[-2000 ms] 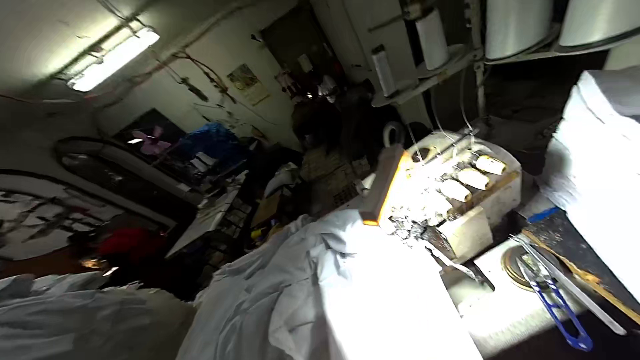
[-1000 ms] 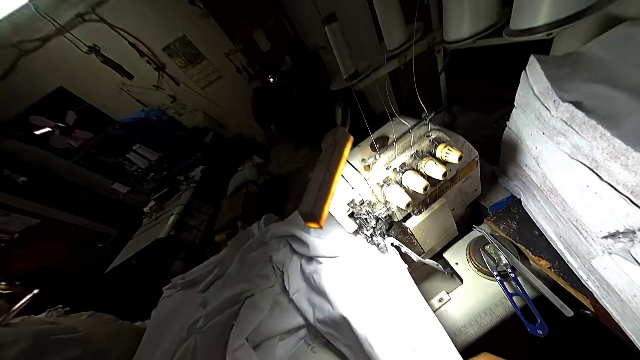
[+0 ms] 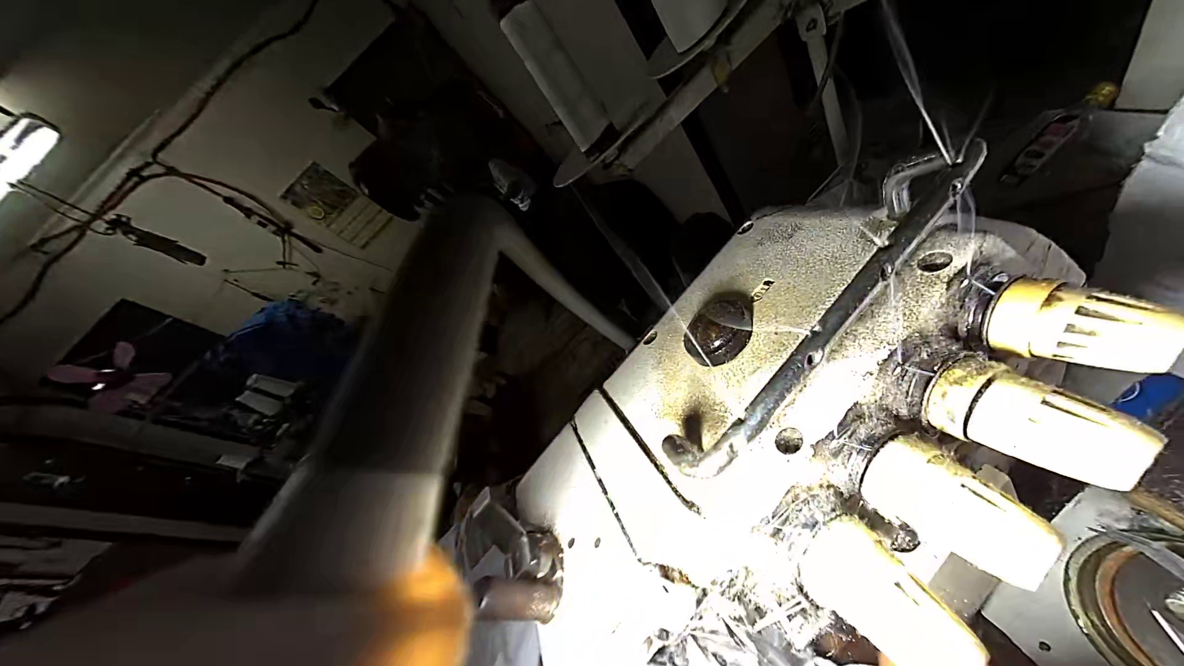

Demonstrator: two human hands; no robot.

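The pale overlock sewing machine head [image 3: 638, 499] fills the right half, brightly lit, with a bent metal thread guide bar [image 3: 832, 324] across its top. Several cream tension knobs [image 3: 1045, 425] point to the right, with lint and thread at their bases. Left of the machine stands a dark, blurred lamp arm [image 3: 407, 370] with an orange part [image 3: 430, 606] at its lower end. A blurred brown shape at the bottom left, by this orange part, seems to be my left hand [image 3: 185, 610]; its fingers and any hold are not clear. My right hand cannot be made out.
Above the machine are a thread stand [image 3: 666, 111] and a white cone or tube [image 3: 555, 74]. Fine threads run down to the guide bar. Cables [image 3: 157, 171] hang on the left wall, above a pink fan [image 3: 109, 377]. Part of a pale stack [image 3: 1152, 213] shows at the right edge.
The view has come much closer to the machine head. The white cloth and the blue thread snips seen before are out of view or no longer distinguishable. A blurred brown shape now shows at the lower left.
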